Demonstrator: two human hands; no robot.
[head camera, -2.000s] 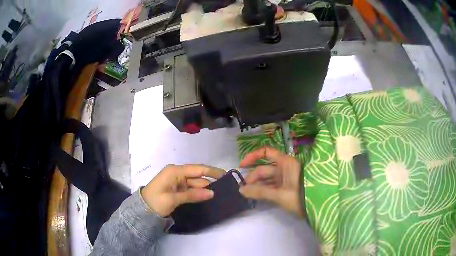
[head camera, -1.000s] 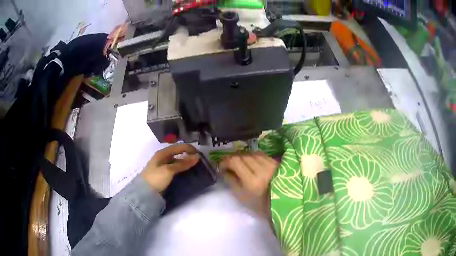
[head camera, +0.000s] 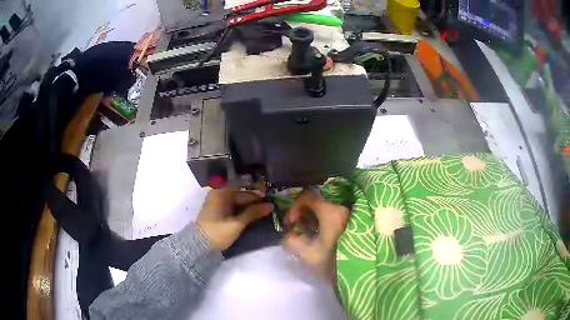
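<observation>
The dark grey sewing machine head (head camera: 306, 134) stands in the middle. My left hand (head camera: 230, 219) is below its left side, fingers pinching the end of the black webbing strap (head camera: 256, 237). My right hand (head camera: 314, 228) is curled beside it at the green tab end (head camera: 282, 205), slightly blurred. My fingers hide what the right hand pinches and where strap and tab meet. The green printed bag (head camera: 450, 237) lies to the right, with a small dark rectangle on its face.
White sheets (head camera: 164, 181) cover part of the metal machine bed. Black straps hang over the wooden board (head camera: 45, 269) at left. A red-handled tool (head camera: 278, 10) and a green stick lie on top of the machine. A yellow cup (head camera: 403, 15) and a lit screen (head camera: 487, 17) are behind.
Both hands have moved up with the strap end to just below the machine head. My right hand has left the strap's folded end and is now curled at the tab. The camera view has shifted.
</observation>
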